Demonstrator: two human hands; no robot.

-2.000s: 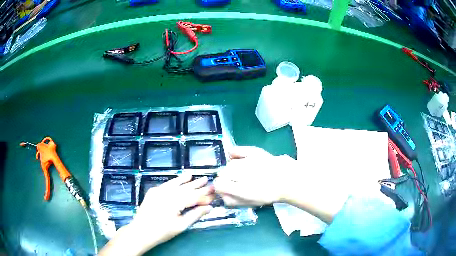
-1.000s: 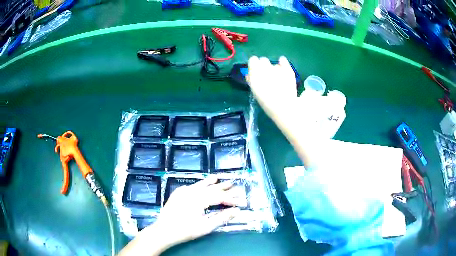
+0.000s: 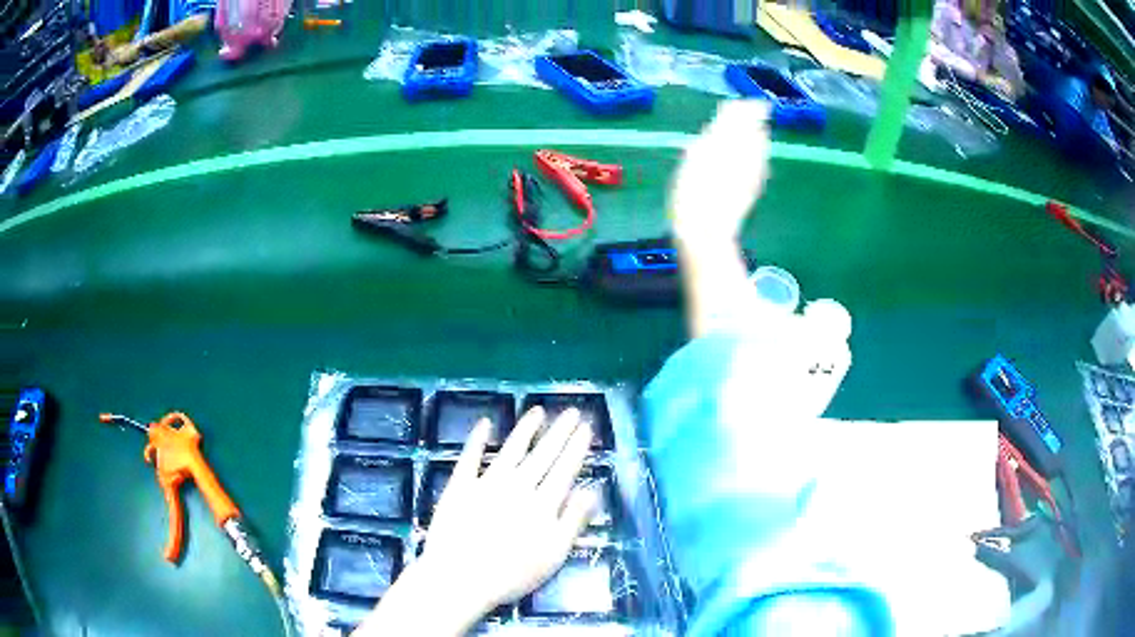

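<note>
A film-wrapped lens sheet (image 3: 299, 510) with rows of black-framed screen lenses lies in front of me. My left hand (image 3: 510, 529) rests over its middle and right part, palm down, fingers spread, hiding some lenses. My right hand (image 3: 722, 174) is blurred and stretched forward over the green rail, near the far blue handhelds; whether it holds anything is unclear. A blue and black battery tester (image 3: 629, 270) lies beyond the sheet, its right end hidden by my right forearm. Its red clamp (image 3: 579, 174) and black clamp (image 3: 401, 218) lie to its left.
An orange air blow gun (image 3: 187, 467) with hose lies left. White bottles (image 3: 824, 342) and white sheets (image 3: 909, 523) are at right. Another tester (image 3: 1021, 401) lies far right, and a blue device (image 3: 25, 448) far left. Blue handhelds (image 3: 595, 81) lie beyond the rail (image 3: 373, 147).
My right hand has left the lens sheet, passed over the tester and now extends farther forward. My left hand has moved to the sheet's upper rows. The view has tilted up, showing more beyond the rail.
</note>
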